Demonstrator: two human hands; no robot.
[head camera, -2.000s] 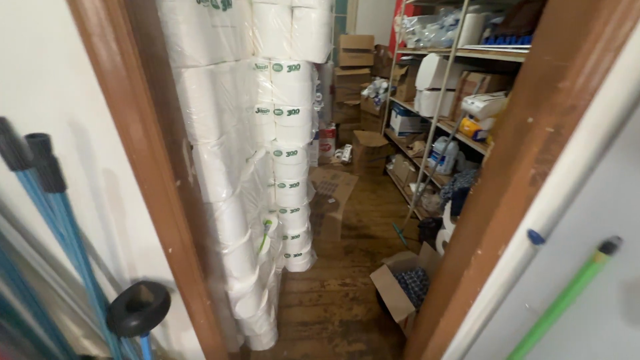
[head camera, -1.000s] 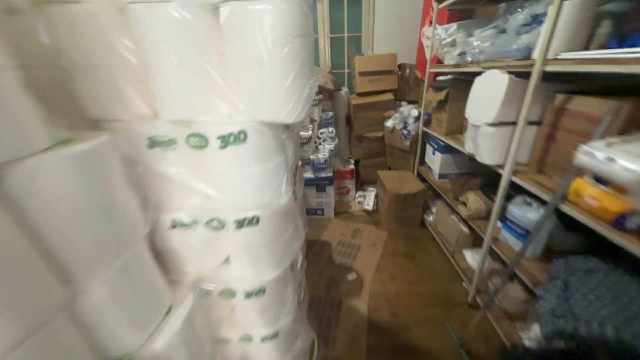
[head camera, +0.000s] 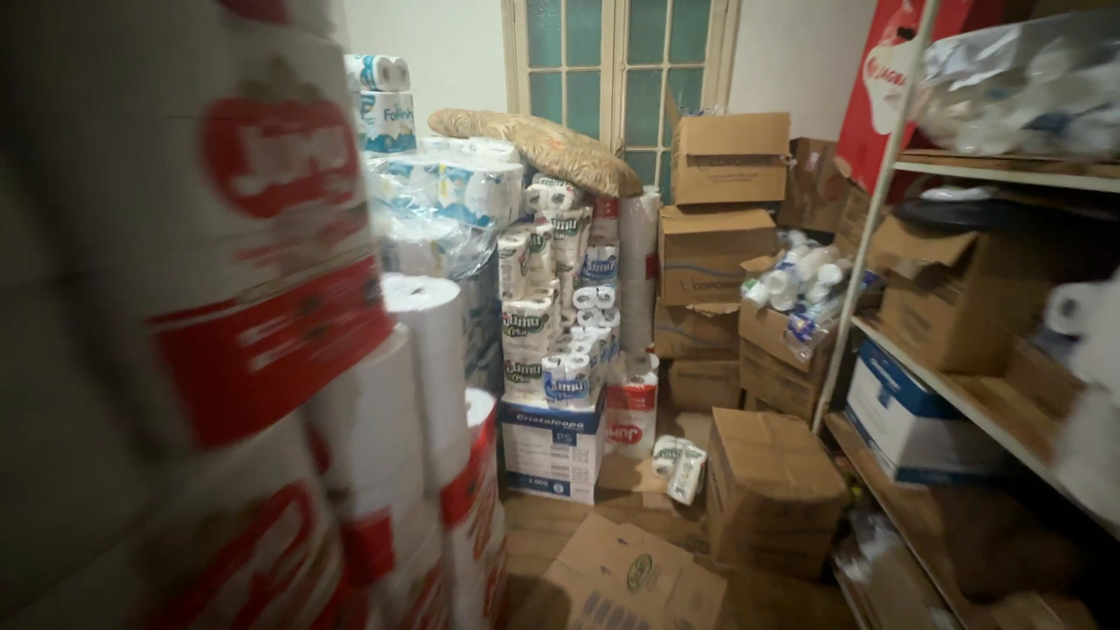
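Neither my left hand nor my right hand shows in the head view. Nearest on the left rise large wrapped paper rolls (head camera: 262, 227) with red bands, blurred. Behind them, smaller packs of paper rolls (head camera: 525, 324) are piled on a white and blue carton (head camera: 551, 451). A patterned rolled fabric item (head camera: 542, 149) lies across the top of the pile. Two small roll packs (head camera: 681, 468) rest on the floor beside a closed cardboard box (head camera: 774, 490).
A flattened cardboard sheet (head camera: 634, 577) lies on the wooden floor. Cardboard boxes (head camera: 717, 254) are stacked by the window (head camera: 612, 74). An open box holds plastic cups (head camera: 801, 280). Metal-framed shelves (head camera: 945, 367) with boxes and bags line the right side.
The view has moved from the doorway into the storeroom, past the white roll stack, so the back pile and window now appear nearer. No hand shows in any frame.
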